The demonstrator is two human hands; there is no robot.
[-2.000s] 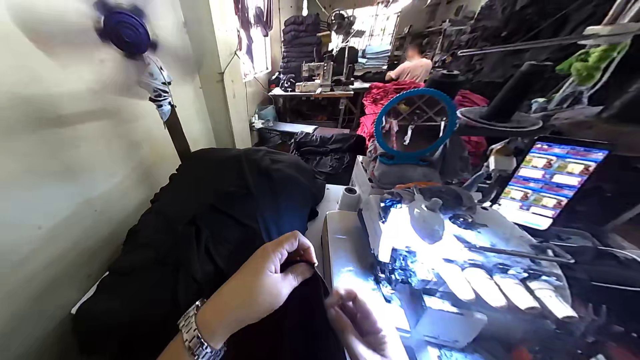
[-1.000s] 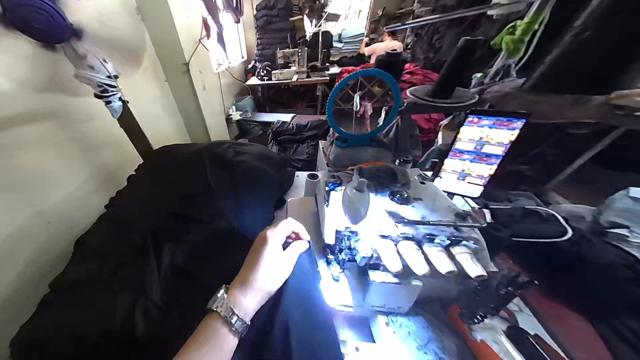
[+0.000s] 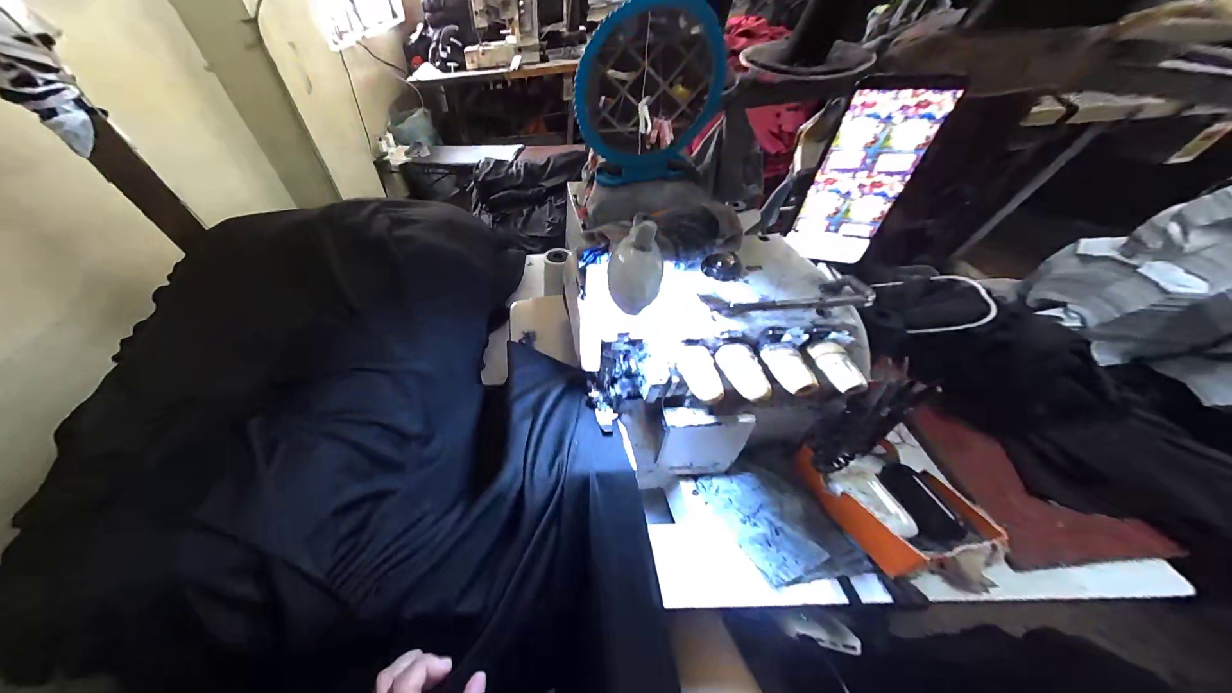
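An overlock sewing machine (image 3: 770, 274) stands at the centre, its needle area brightly lit. Black fabric (image 3: 385, 385) is heaped on its left, and a narrower part of it (image 3: 587, 500) runs from beside the presser foot (image 3: 606, 416) down to the bottom edge. My left hand (image 3: 428, 672) shows only its fingertips at the bottom, against the black fabric; whether they pinch it cannot be told. My right hand is not in view. A patch of skin (image 3: 710, 654) shows below the table edge, too little to name the part.
Several thread-guide tubes or cones (image 3: 741, 371) line the machine's front. An orange box (image 3: 866, 525) holding small items sits on the white table (image 3: 712, 577). A lit phone (image 3: 878, 168) leans behind at right, near a blue round-framed fan (image 3: 653, 173). A wooden post (image 3: 144, 178) stands left.
My left hand has moved from the fabric beside the machine down to the bottom edge. My right hand, seen near the machine two seconds ago, is out of view. The view has tilted down.
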